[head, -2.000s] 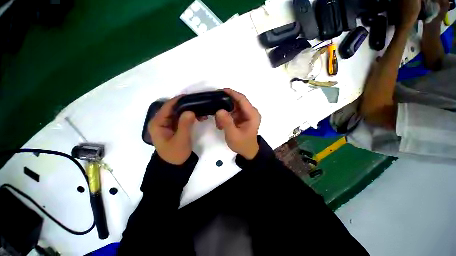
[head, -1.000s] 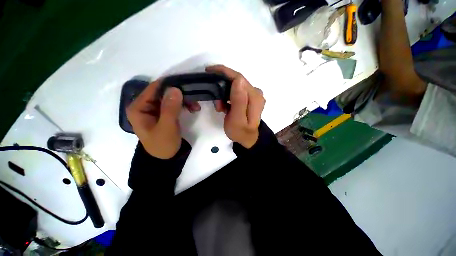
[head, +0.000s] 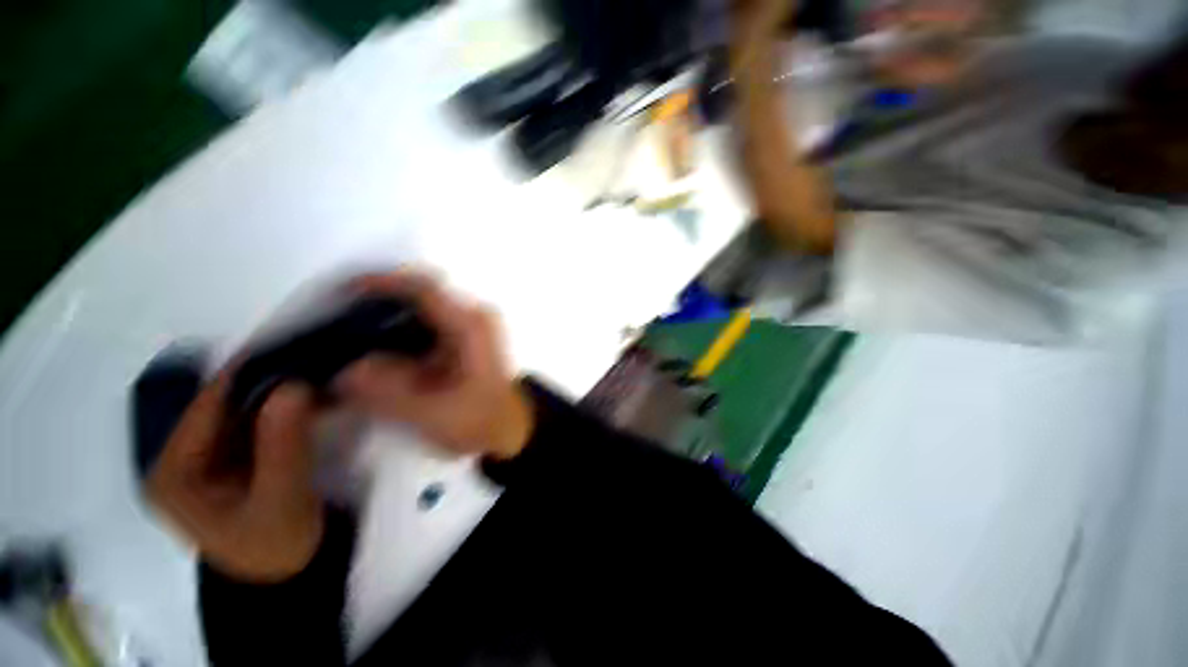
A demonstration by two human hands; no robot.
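Observation:
The view is blurred. A black plastic housing [head: 332, 338] is held between my two hands above the white bench, tilted with its right end higher. My left hand [head: 250, 485] grips its left end. My right hand [head: 450, 371] holds its right end, fingers curled round it. A second black housing part [head: 164, 399] lies on the bench, partly hidden behind my left hand.
The hammer [head: 59, 607] is cut off at the lower left. A small black dot [head: 431, 495] lies on the bench [head: 156, 269]. Several black housings [head: 521, 98] and an orange-handled tool [head: 672, 133] lie farther off. A co-worker's arm [head: 778, 143] reaches in at the right. A pale card [head: 261, 55] is at upper left.
The view has swung right, so the bench things sit farther left and the co-worker shows more. The housing stays in both my hands and is now tilted.

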